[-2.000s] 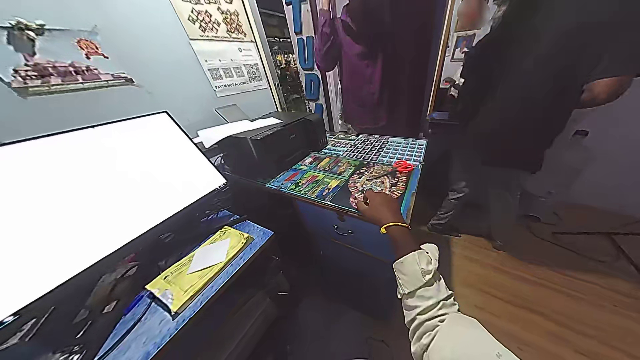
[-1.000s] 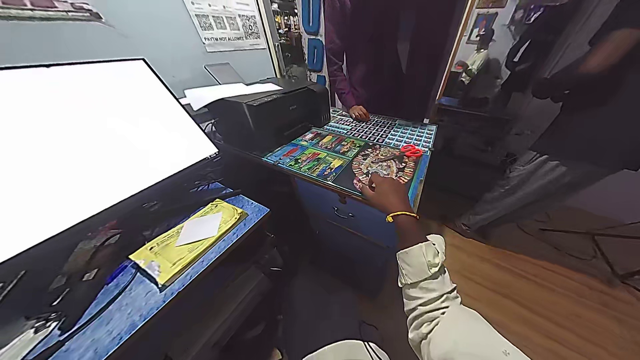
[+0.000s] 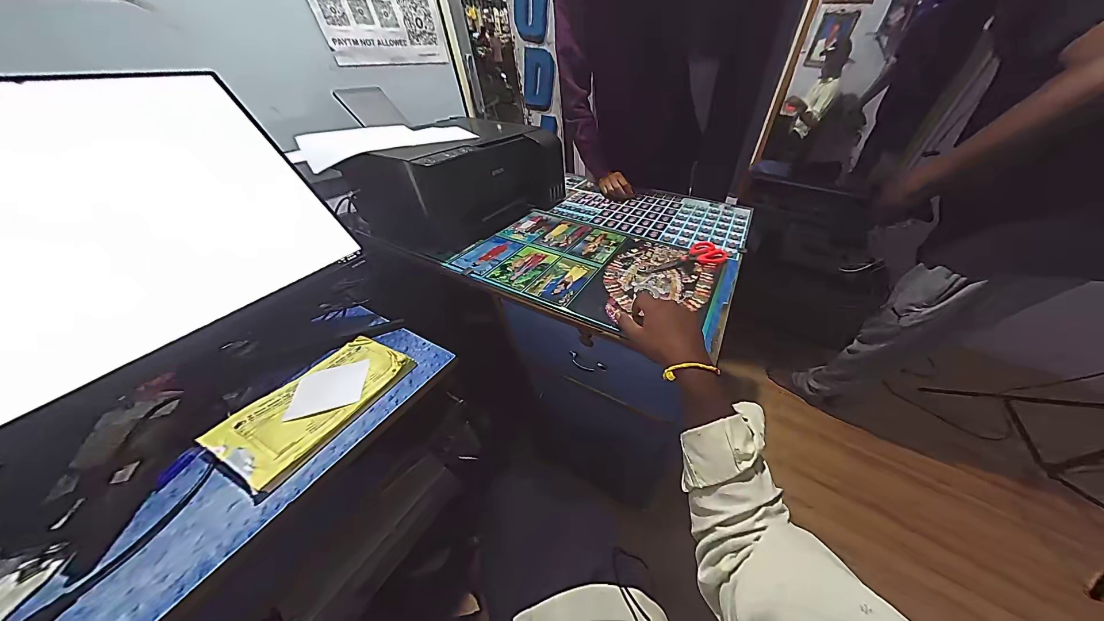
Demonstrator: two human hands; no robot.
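Observation:
My right hand (image 3: 662, 329), with a yellow band at the wrist, reaches to the front edge of a countertop (image 3: 595, 291) covered with printed pictures. Its fingers are bent over the lower part of a round photo collage (image 3: 623, 269); whether they hold anything is hidden. Red-handled scissors (image 3: 707, 253) lie on the collage just beyond the hand. Left of it are several rectangular photo prints (image 3: 522, 266), and behind is a grid of small portraits (image 3: 681, 220). My left hand is out of view.
A black printer (image 3: 466, 177) with white paper stands left of the countertop. Nearer are a large monitor (image 3: 164, 224) and a yellow packet (image 3: 302, 414) on a blue desk. A person's hand (image 3: 616, 185) rests at the countertop's far edge; another person stands at right.
The person in purple has brought a hand down to the far edge of the countertop since the earliest frame. My right hand stays at the collage. The view has shifted somewhat.

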